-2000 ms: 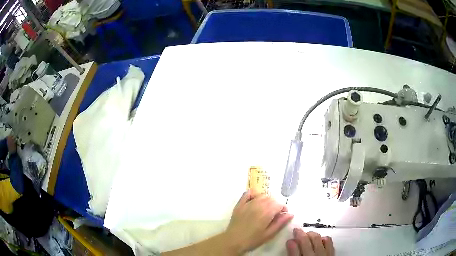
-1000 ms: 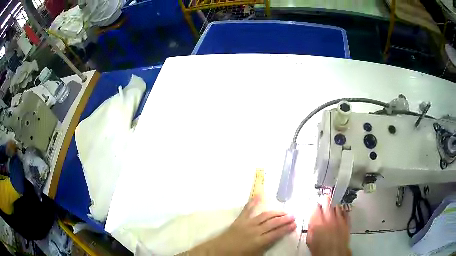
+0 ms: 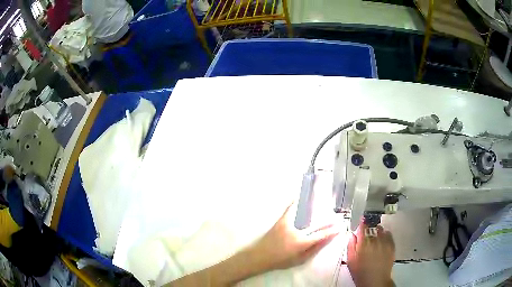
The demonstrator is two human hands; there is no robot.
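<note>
Cream cloth (image 3: 185,252) lies along the near edge of the white table and runs under my left forearm to the needle area. My left hand (image 3: 292,241) lies on it just left of the needle, fingers pointing right. My right hand (image 3: 371,255) is below the sewing machine head (image 3: 426,168), its fingertips partly hidden by the machine parts. Bright glare at the needle hides the cloth edge and whether fingers pinch it. The lamp stick (image 3: 304,200) stands just above my left hand.
Black-handled scissors (image 3: 453,238) and a slim silver tool (image 3: 433,220) lie right of the needle. Printed white-blue cloth or paper (image 3: 488,252) is at far right. Another cream piece (image 3: 112,174) lies over the blue surface at left. A blue bin (image 3: 292,58) stands beyond the table. A person's dark-and-yellow clothing (image 3: 25,235) shows far left.
My right hand has moved up from the near edge to the needle area. My left hand has moved slightly up and right. The yellow ticket no longer shows. The view has shifted.
</note>
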